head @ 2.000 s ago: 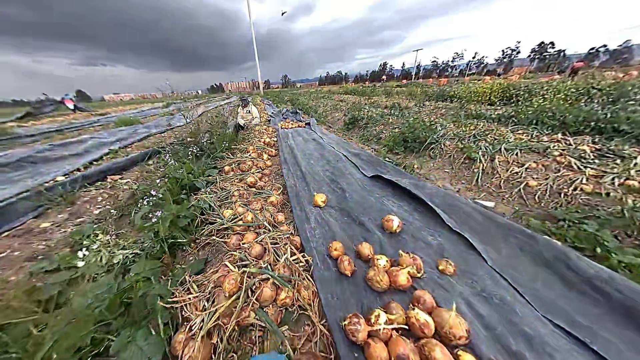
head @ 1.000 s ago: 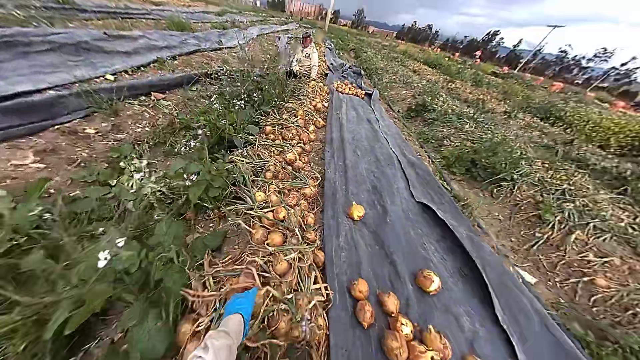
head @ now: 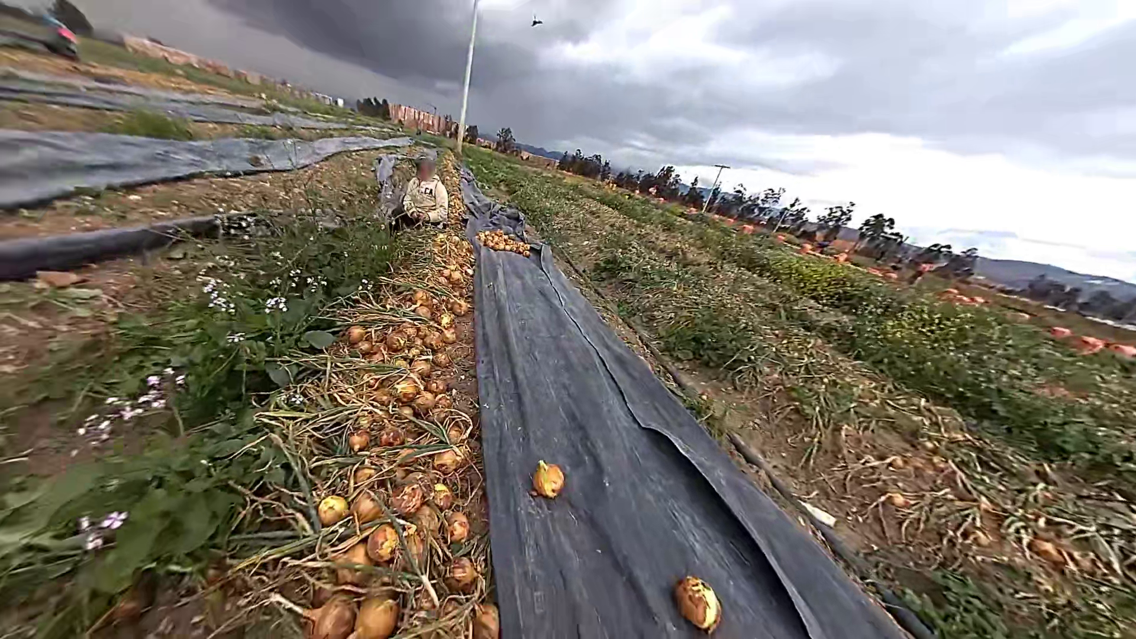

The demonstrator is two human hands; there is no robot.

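Neither of my hands shows in the head view. A row of harvested onions (head: 382, 543) with dry leaves and stalks (head: 311, 435) runs from the bottom edge into the distance. Right beside it lies a long dark plastic sheet (head: 568, 382). One onion (head: 548, 479) rests on the sheet near its middle, and another onion (head: 698, 603) lies lower and further right. A small heap of onions (head: 503, 242) sits at the sheet's far part.
A person (head: 426, 197) in a light top is low beside the far row. Green weeds (head: 204, 382) with pale flowers grow at left, near a rolled dark sheet (head: 106, 247). A thin dark hose (head: 781, 488) edges the right-hand field. A tall pole (head: 467, 80) stands far ahead.
A blue-gloved hand, at the onion row one second ago, has gone out of view. The view has tilted up, and the near group of onions on the sheet is mostly out of frame.
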